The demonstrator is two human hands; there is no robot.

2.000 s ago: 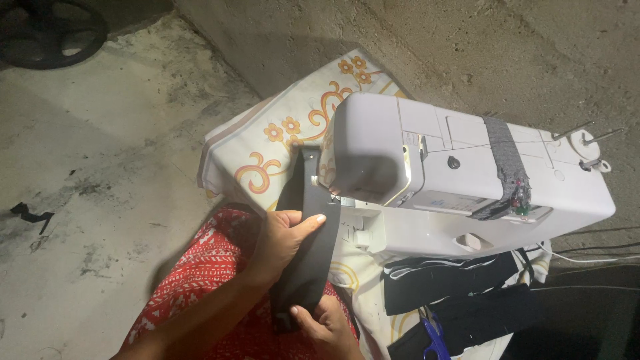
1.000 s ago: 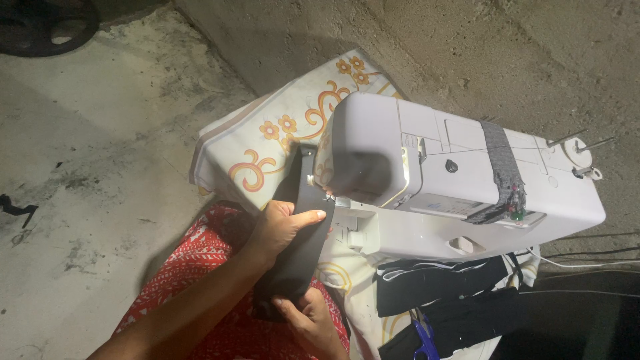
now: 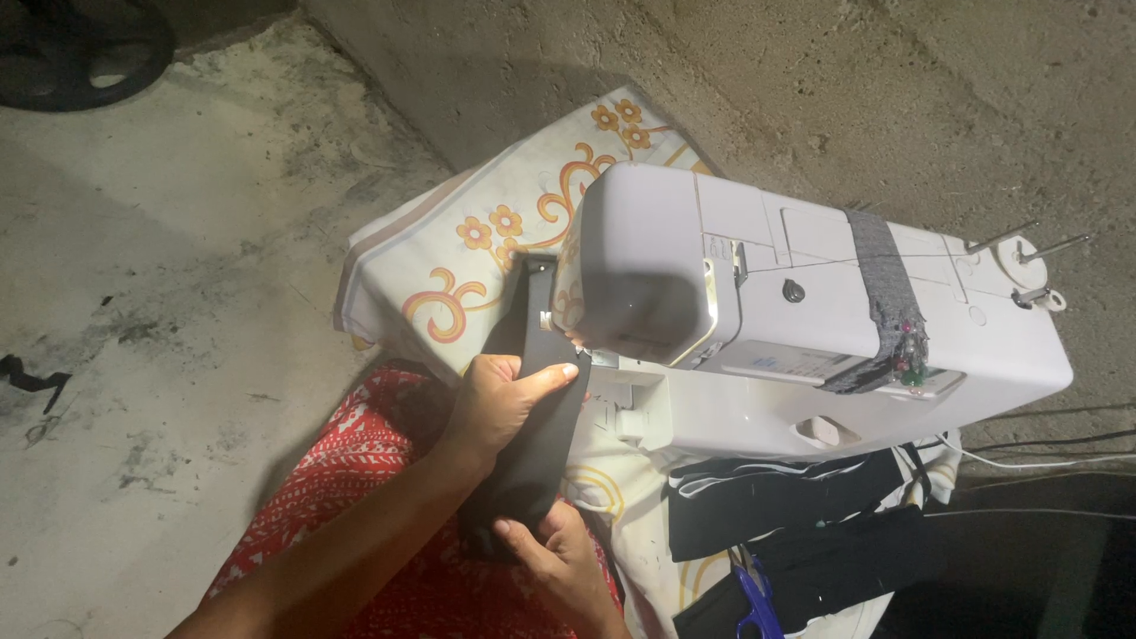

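A white sewing machine (image 3: pixel 799 293) lies across the view, its needle end toward my hands. A strip of black fabric (image 3: pixel 546 435) runs from under that end down to my lap. My left hand (image 3: pixel 501 404) grips the strip near the needle area, thumb on top. My right hand (image 3: pixel 564 555) holds its lower end, thumb on top and the other fingers partly hidden. The needle itself is hard to make out. A pin head shows near the strip's far end. A grey cloth band (image 3: pixel 883 293) with several pins is wrapped around the machine.
A floral cloth (image 3: pixel 532 213) covers the table under the machine. Folded black fabric pieces (image 3: pixel 772 497) lie at the lower right, with blue-handled scissors (image 3: pixel 754 595) on them. A thread spool (image 3: pixel 1021 262) stands on the machine. Cables run at right, near a concrete wall (image 3: pixel 887 106).
My hands keep their hold on the black strip. Its lower end, lifted and spread two seconds ago, now hangs lower over my lap.
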